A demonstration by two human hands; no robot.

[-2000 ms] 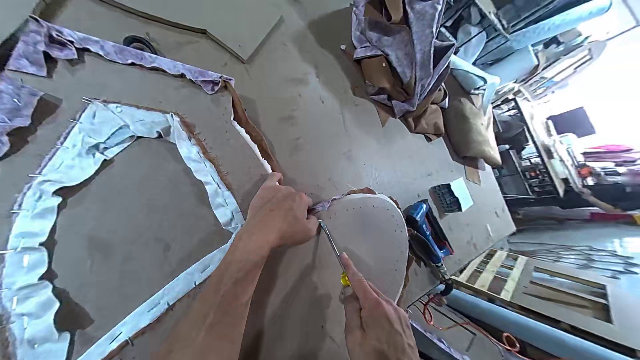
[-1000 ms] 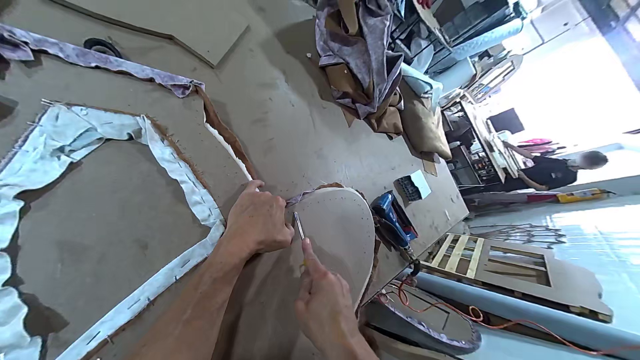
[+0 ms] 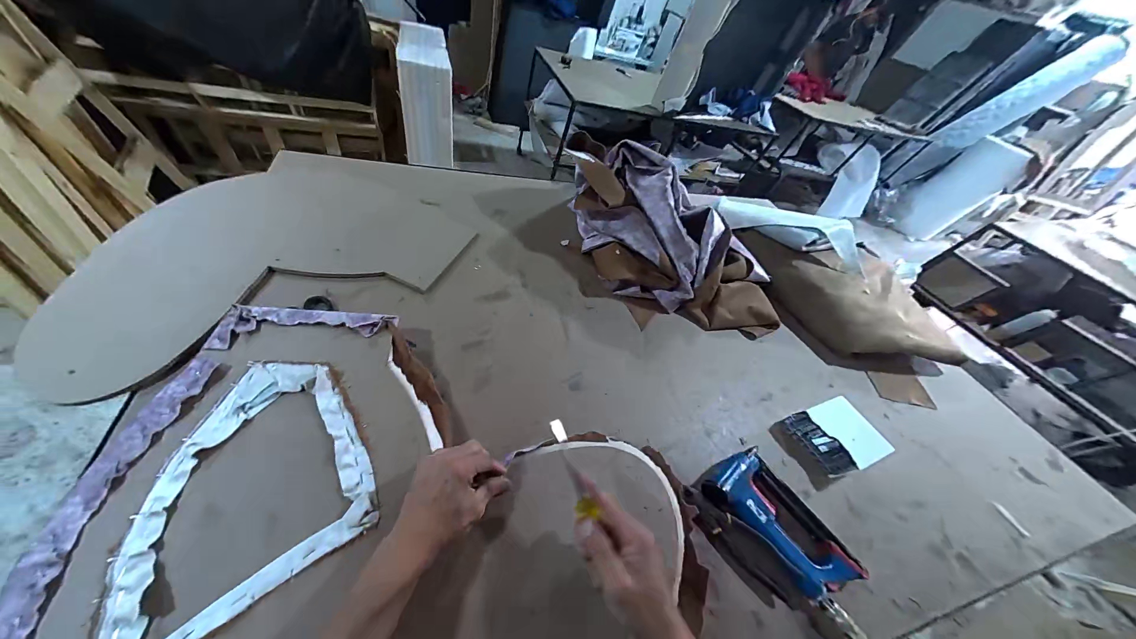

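Note:
My left hand (image 3: pixel 457 488) pinches the fabric edging at the left side of a rounded board panel (image 3: pixel 541 550), which has white piping and brown fabric round its rim. My right hand (image 3: pixel 621 559), slightly blurred, grips a screwdriver-like hand tool with a yellow handle (image 3: pixel 587 508); its blade points up toward the panel's top edge. Left of my left hand lies a panel edged with stapled white cloth (image 3: pixel 355 453). Beyond it are a purple fabric strip (image 3: pixel 311 317) and brown fabric (image 3: pixel 422 382). A blue pneumatic stapler (image 3: pixel 781 524) lies right of the rounded panel.
A pile of purple and brown fabric (image 3: pixel 666 240) lies at the back beside a brown bundle (image 3: pixel 852 306). A box of staples (image 3: pixel 834 435) sits near the stapler. A large board (image 3: pixel 160 257) covers the far left. Wooden frames (image 3: pixel 240 115) stand behind.
The view has swung a lot, to the far side of the table. My left hand stays at the panel's edge, and the tool remains in my right hand. A person seen a second ago is out of view.

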